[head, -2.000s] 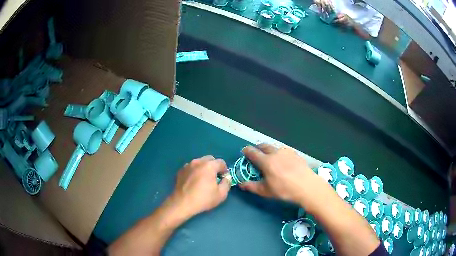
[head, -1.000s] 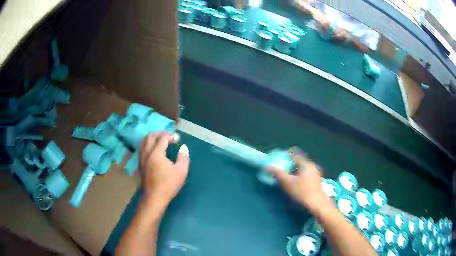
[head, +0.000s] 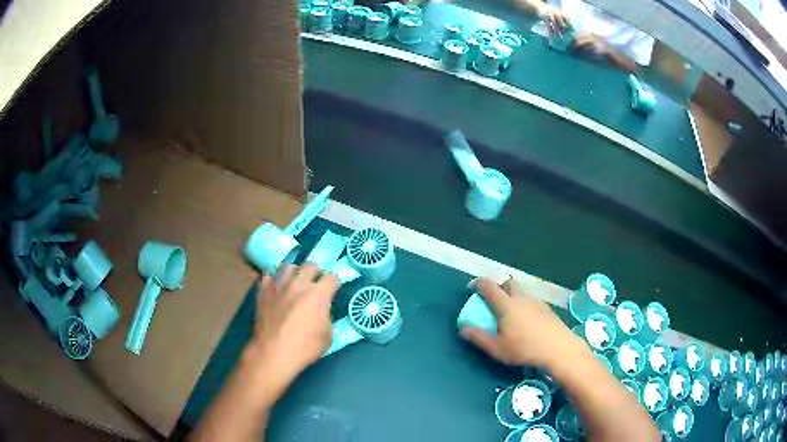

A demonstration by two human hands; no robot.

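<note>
My left hand (head: 295,311) is over several teal handled housings at the carton's edge, its fingers touching them. Whether it grips one is hidden. One housing (head: 267,249) lies by the carton with its handle pointing up right. Two housings, an upper one (head: 370,250) and a lower one (head: 374,312), show spoked grilles facing up on the bench, their handles towards my left hand. My right hand (head: 518,326) holds a teal cup part (head: 477,316) between thumb and fingers, above the bench near the belt rail. The palm hides part of it.
A teal handled unit (head: 488,192) lies on the conveyor belt (head: 388,129). The open carton (head: 216,194) at left holds one separate housing (head: 162,263) and a jumbled pile. Rows of cup parts (head: 630,356) with white inserts stand at right. Another person's hands (head: 589,43) work across the belt.
The clustered housings have moved from the carton to the bench under my left hand. The right hand has let go of a unit, now on the belt, and taken hold of a cup part.
</note>
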